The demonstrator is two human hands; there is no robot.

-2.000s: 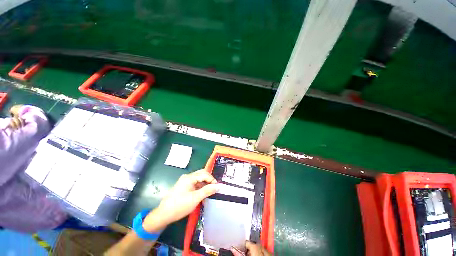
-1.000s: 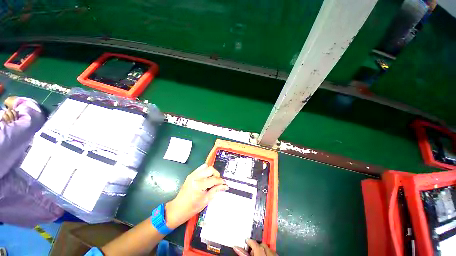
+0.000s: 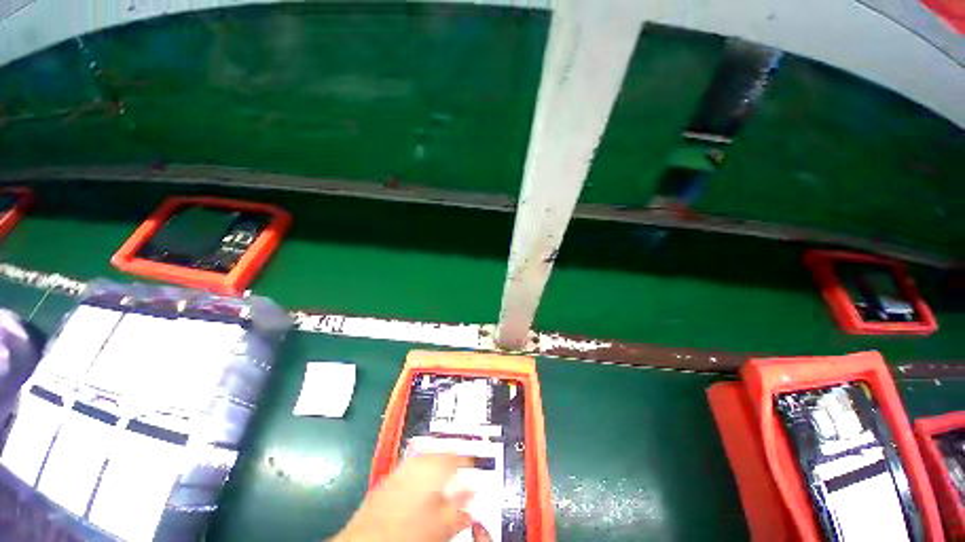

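An open tablet lies in a red-orange holding frame on the green bench, cut off by the bottom edge. A white battery with a dark strip at its upper end lies in the housing below the mainboard. My left hand reaches in from below with its fingers over the battery's upper left part, hiding it; it is blurred and I see nothing held in it. A small fingertip shows at the bottom edge; I cannot tell which hand it belongs to. No other part of my right hand shows.
A clear battery tray with several white cells is at left, beside a person's sleeve. A white square pad lies between tray and frame. More framed tablets are at right and on the belt. A white post stands ahead.
The view has tilted up and shifted, so the bench things sit lower and further left. My left hand has moved down over the battery. My right hand's fingers no longer show clearly.
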